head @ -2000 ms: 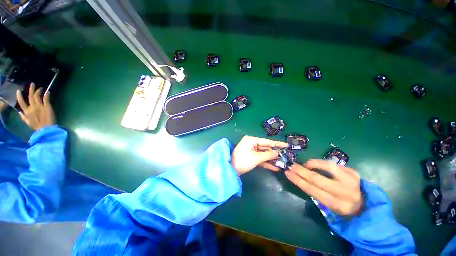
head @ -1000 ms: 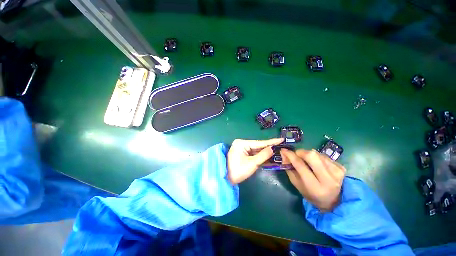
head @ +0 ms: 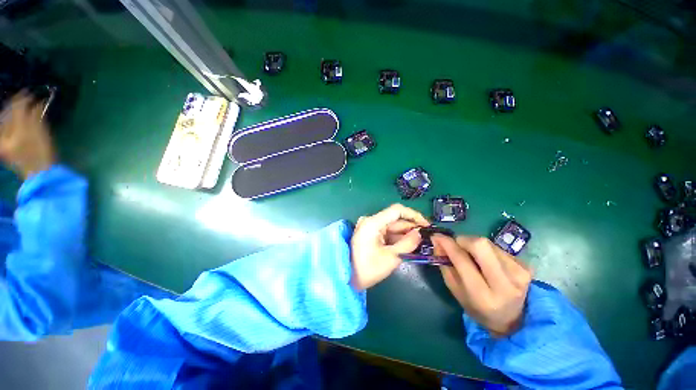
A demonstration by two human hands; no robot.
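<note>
A small black electronic unit (head: pixel 427 242) is held between my two hands, largely covered by the fingers. My left hand (head: pixel 379 245) grips it from the left with thumb and fingers. My right hand (head: pixel 488 280) has its fingertips on its right side. A thin purple-glinting tool (head: pixel 424 260) shows along the lower side of the unit and runs under my right fingers; its grip is mostly hidden. Similar units lie just behind my hands (head: pixel 450 209), to the upper left (head: pixel 414 183) and to the right (head: pixel 511 237).
More units stand in a spaced row (head: pixel 443 91) across the green bench (head: pixel 305 228). Others lie around a clear bag (head: pixel 681 266) at right. An open oblong case (head: pixel 290 169), a phone (head: pixel 197 142) and a metal post (head: pixel 187 49) are at left. Another person's blurred hand (head: pixel 27 135) is far left.
Since two seconds ago, my right hand has drawn in closer over the unit, and the purple tool now shows beneath it. The neighbour's arm left and came back at far left. The view shifted slightly.
</note>
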